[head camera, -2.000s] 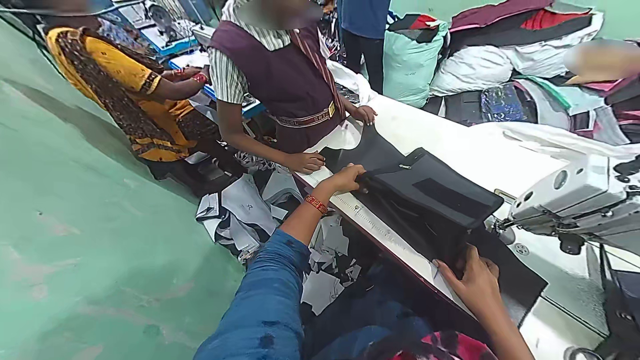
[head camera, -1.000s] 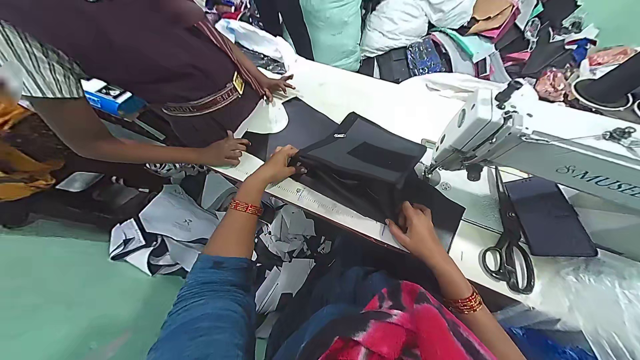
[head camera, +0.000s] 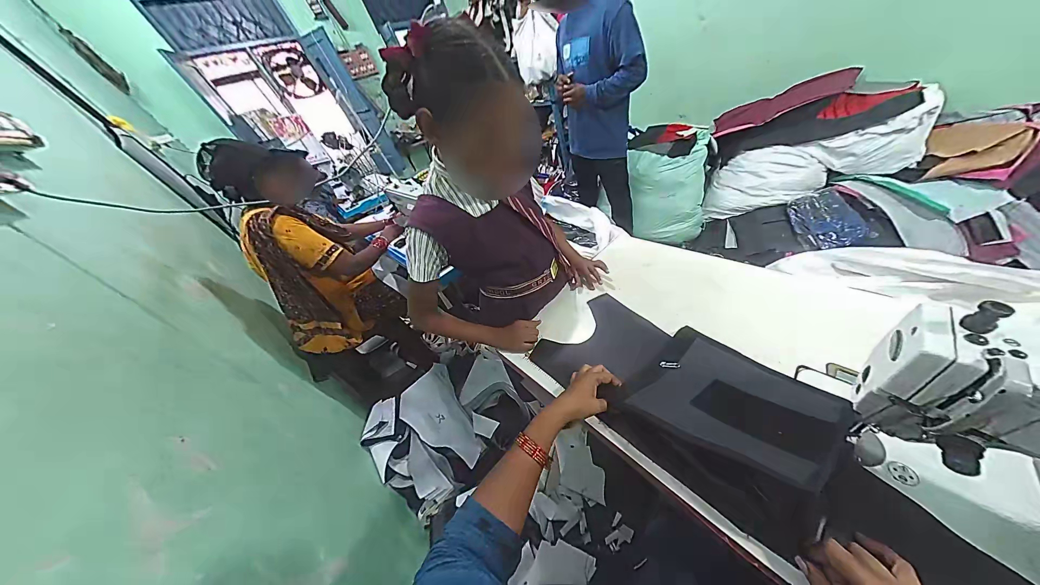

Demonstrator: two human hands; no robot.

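Observation:
Black fabric pieces (head camera: 747, 414) lie layered along the white sewing table (head camera: 715, 284), with a dark rectangular patch on the top piece and a small metal fitting near its left corner. My left hand (head camera: 587, 394), with red bangles at the wrist, grips the left edge of the black fabric at the table's front. At the bottom right, my right hand (head camera: 861, 561) is partly cut off by the frame; its fingers are at the fabric's lower corner, and their hold is unclear. The head of a white sewing machine (head camera: 934, 374) stands just right of the fabric.
A person in a maroon pinafore (head camera: 504, 252) stands at the table's far left end, both hands on it. Another in yellow (head camera: 317, 276) sits beyond; a third in blue (head camera: 601, 81) stands behind. Fabric offcuts (head camera: 439, 422) lie below the table. Sacks (head camera: 670, 183) line the back wall.
The view has swung down to the right and back up. The near person's left-side hand, flat on the table before, is now closed. My hands remain at the black fabric.

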